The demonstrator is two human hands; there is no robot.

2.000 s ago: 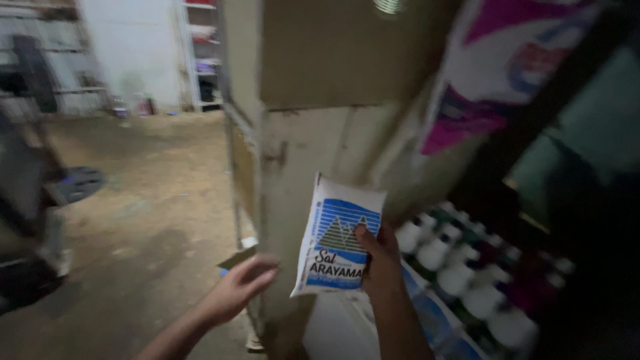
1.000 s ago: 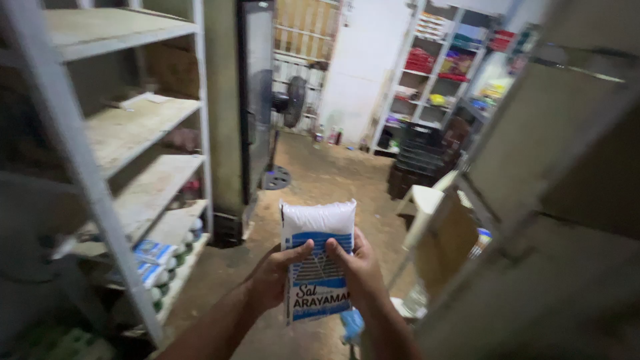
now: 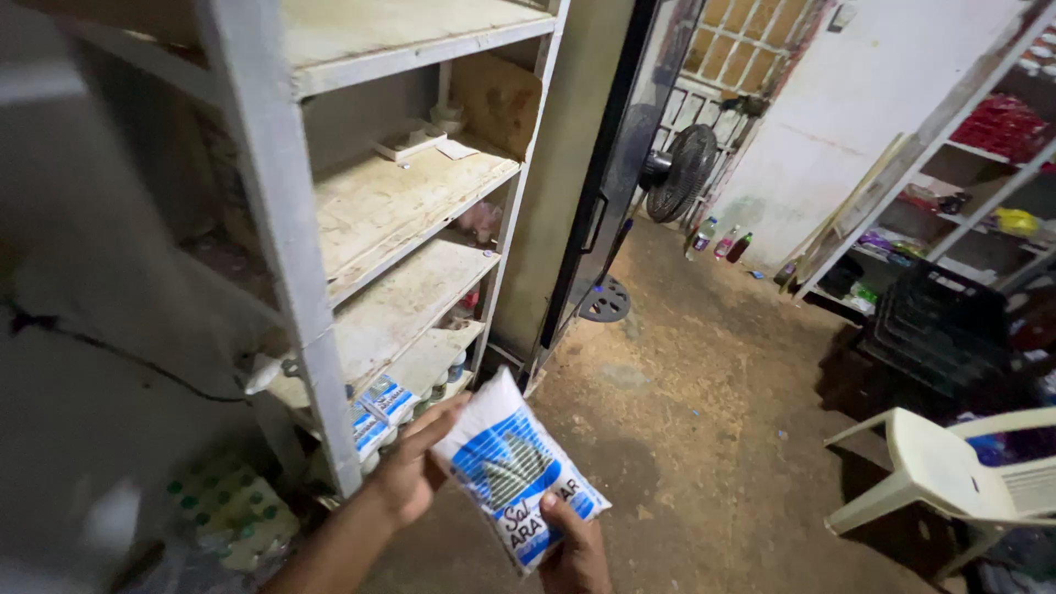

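A white and blue plastic bag of salt is tilted in front of me at the lower middle. My right hand grips its lower end, the thumb across the printed front. My left hand lies against the bag's upper left edge, its fingers behind or beside it; how firmly it holds is hard to tell. Similar salt bags lie on a low shelf of the metal rack, just beyond my left hand.
A metal shelving rack rises at the left, beside a tall glass-door refrigerator. Beyond stand a black fan and bottles. Black crates and a white plastic chair are at the right. Packed green-capped bottles sit lower left.
The view has swung left toward the rack. The bag, upright between both hands a second ago, is now tilted, with my left hand at its upper edge and my right hand lower down.
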